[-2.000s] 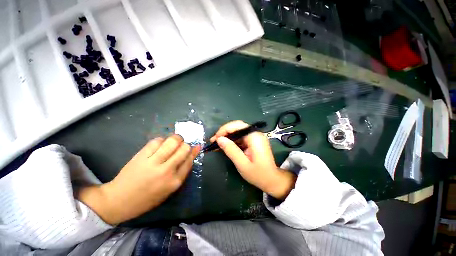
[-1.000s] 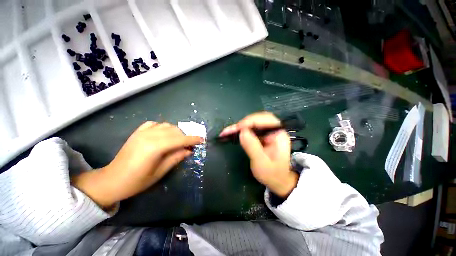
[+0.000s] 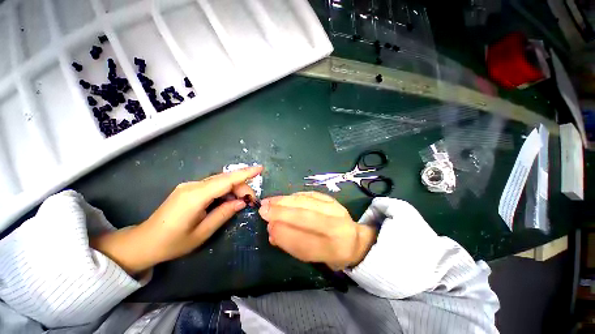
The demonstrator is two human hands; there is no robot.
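Observation:
My left hand [image 3: 186, 218] pinches a small black component [image 3: 248, 200] between thumb and fingers, index finger stretched over the shiny white backing sheet [image 3: 258, 185]. My right hand [image 3: 313, 228] has its fingertips at the same component, touching or almost touching it. A dark end, likely of the black tweezers [image 3: 337, 280], shows below my right hand; the rest is hidden by the hand. The white compartment tray [image 3: 215, 94] at the upper left holds many loose black components [image 3: 114, 94].
Scissors [image 3: 352, 176] lie just right of my hands, with a clear tape roll [image 3: 437, 176] beyond. Clear plastic sheets [image 3: 391, 127] and a long pale strip [image 3: 417, 85] lie behind. White strips [image 3: 522, 176] are at the right, a red object [image 3: 515, 62] at the upper right.
My right hand has moved left and down to my left fingertips, and the tweezers have swung from above the hand to mostly hidden. The scissors are uncovered. The whole view has shifted slightly.

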